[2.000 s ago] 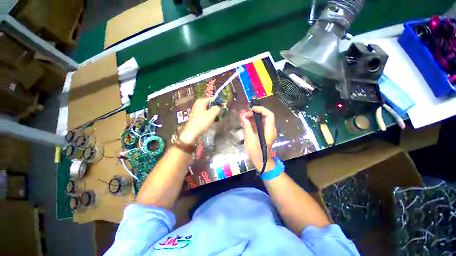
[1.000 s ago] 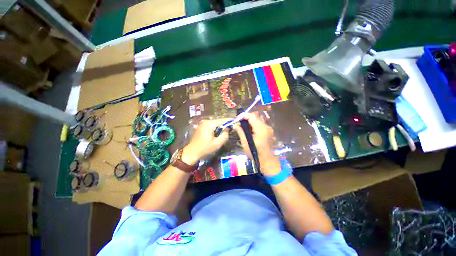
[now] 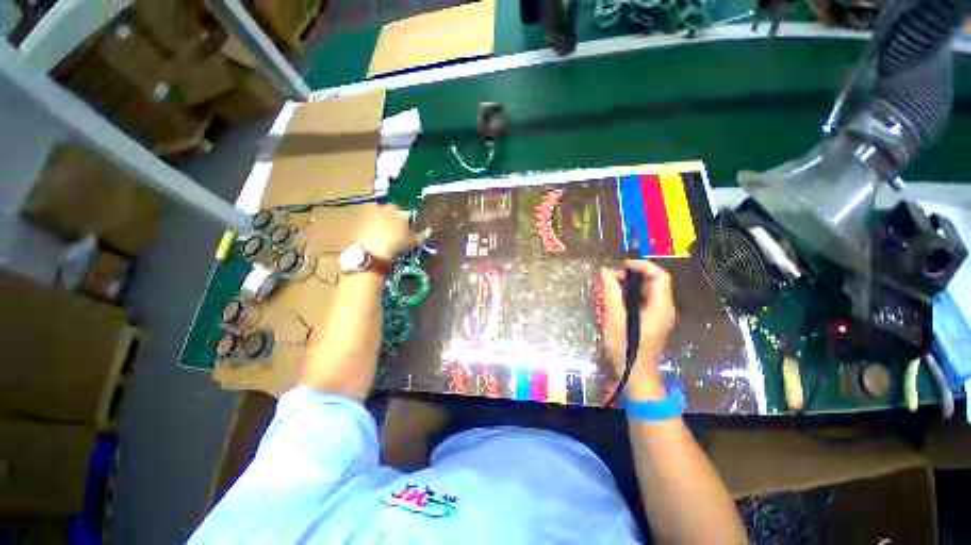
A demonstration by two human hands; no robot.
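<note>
My right hand (image 3: 639, 309) holds a black soldering iron (image 3: 634, 319) over the brown glossy printed sheet (image 3: 522, 298). My left hand (image 3: 380, 229) is at the left, at the upper edge of the green ring boards (image 3: 409, 284) with their pale wires; its fingers are blurred, and whether they grip anything cannot be told. A small dark part with a white wire (image 3: 490, 119) lies on the green bench beyond the sheet.
Round dark-rimmed parts (image 3: 257, 343) stand on cardboard at the left. A clear fume funnel (image 3: 815, 192) hangs at the right, above the black soldering station (image 3: 905, 256). Cutters (image 3: 912, 383) and a tan roll (image 3: 865, 379) lie at the right edge.
My left hand has moved from the sheet's middle left to the green rings. My right hand has moved apart from it, still holding the iron. The small wired part now shows beyond the sheet.
</note>
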